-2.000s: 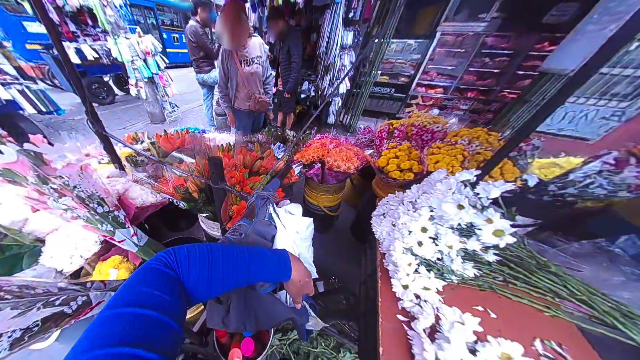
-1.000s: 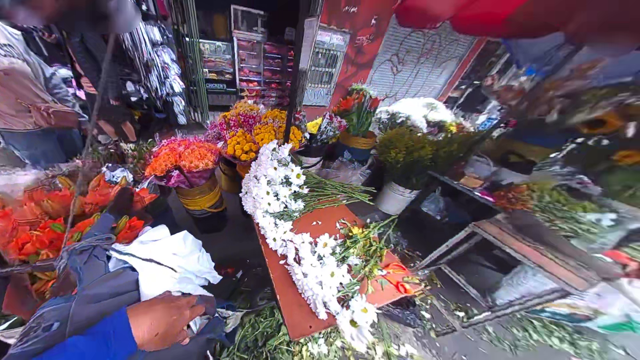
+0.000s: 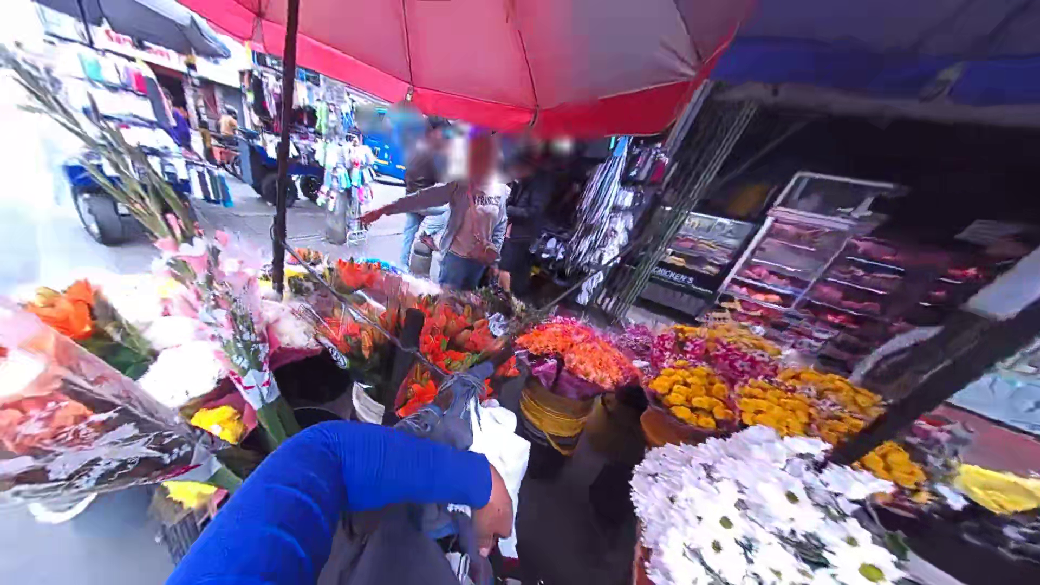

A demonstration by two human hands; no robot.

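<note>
My left hand (image 3: 493, 510), at the end of a bright blue sleeve, is low in the centre against a white plastic bag or cloth (image 3: 502, 447) and dark grey fabric (image 3: 447, 410) hanging by a post. Its fingers point down and are partly hidden, so its grip is unclear. My right hand is out of view. Ahead of the hand stand wrapped orange lilies (image 3: 459, 329) and a bucket (image 3: 555, 416) of orange flowers. White daisies (image 3: 747, 504) lie at the lower right. Yellow flowers (image 3: 691, 394) are behind them.
Wrapped bouquets (image 3: 89, 414) crowd the left side. A dark pole (image 3: 284, 146) rises at the left, and a slanting bar (image 3: 942, 374) crosses the right. A red umbrella (image 3: 487, 57) hangs overhead. Beyond the flowers a person (image 3: 475, 219) stands with one arm stretched out, near others.
The view has swung back left and up since one second ago, bringing the umbrella in. My left hand remains by the white bag or cloth. The person beyond the flowers now has an arm extended.
</note>
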